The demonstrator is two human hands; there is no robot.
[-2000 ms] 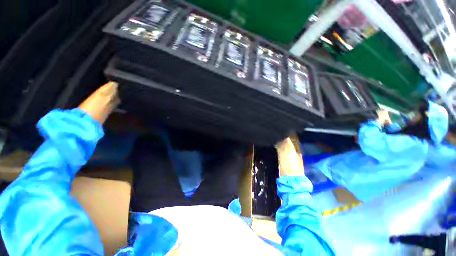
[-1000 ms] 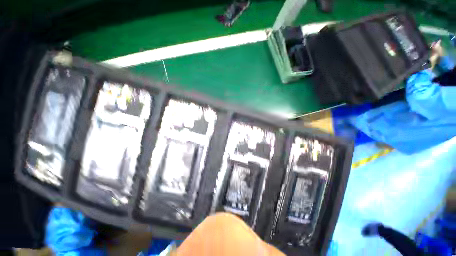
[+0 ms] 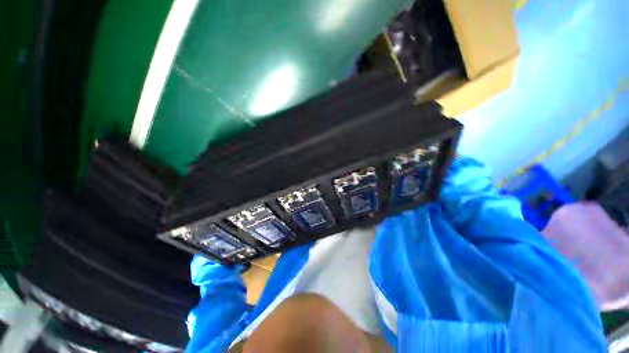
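A foam tray [image 3: 327, 200] with a row of several phone-shaped pockets tops a thick black tray stack [image 3: 296, 155], tilted close in front of my chest. Each pocket holds a phone unit [image 3: 312, 215], with the battery and silvery circuit board showing. My left sleeve reaches up to the tray's lower left corner. My right sleeve reaches up to its right end. Both hands are hidden behind the tray and the stack, so their grip does not show.
Another tall black tray stack [image 3: 103, 241] stands at the left. The green bench [image 3: 227, 83] with a white rail [image 3: 160, 72] lies beyond. A cardboard carton [image 3: 486, 41] with black contents is at the upper right. A blue object and pink cloth are at the right, above pale blue floor.
The view has swung round. The tray, seen nearly from above a second ago, now shows tilted with the thick stack side beyond it. The neighbouring worker has left the view, and a carton has come in.
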